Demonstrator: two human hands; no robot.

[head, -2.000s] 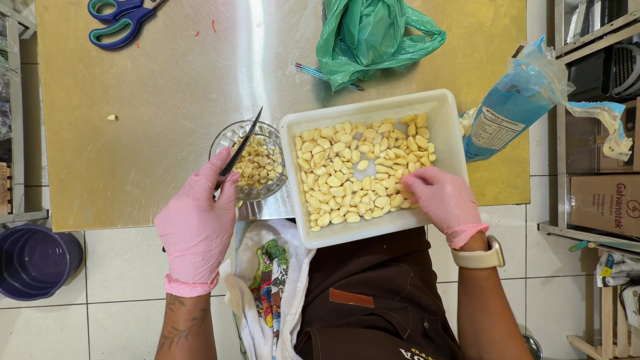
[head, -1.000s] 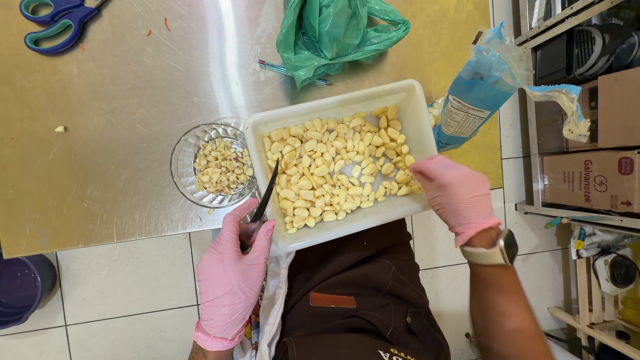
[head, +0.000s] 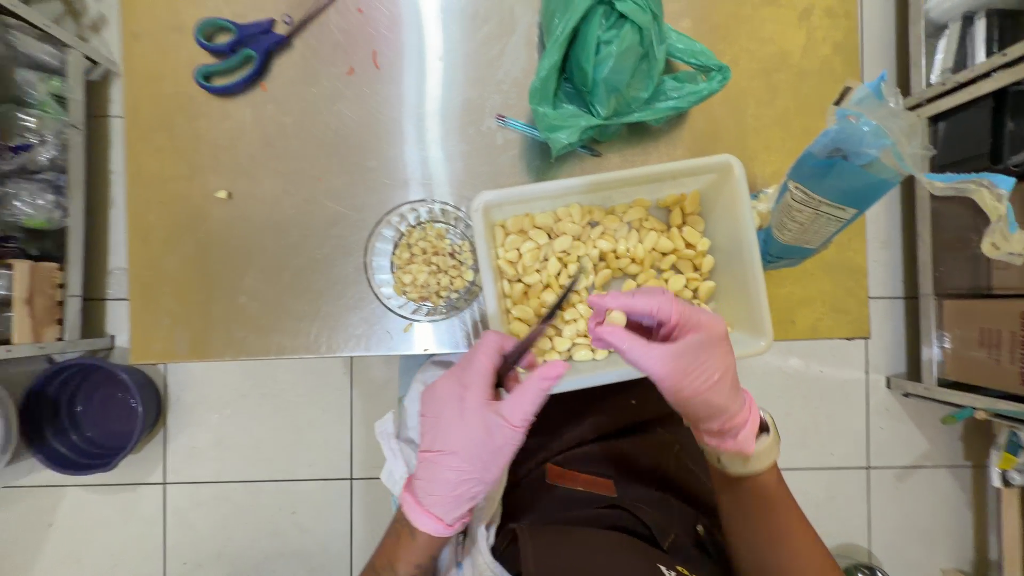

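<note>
My left hand (head: 480,424), in a pink glove, grips a dark pointed knife (head: 538,332) whose blade reaches over the white plastic tray (head: 756,288). Pale peeled garlic cloves or nuts (head: 560,240) cover much of the tray's floor; which they are I cannot tell for sure. My right hand (head: 672,344), also gloved in pink, pinches one pale piece (head: 615,318) between thumb and fingers over the tray's near part, just right of the blade. Left of the tray stands a ribbed clear glass bowl (head: 380,276) holding small cut pieces (head: 432,264).
Blue scissors (head: 248,52) lie at the table's (head: 304,240) upper left. A green plastic bag (head: 608,72) lies beyond the tray beside a pen (head: 520,126). An opened blue package (head: 832,180) is at the right. A purple bucket (head: 90,416) stands on the tiled floor.
My right hand has moved left from the tray's right edge to near the blade and now has a piece in its fingers. The knife in my left hand has come over the tray.
</note>
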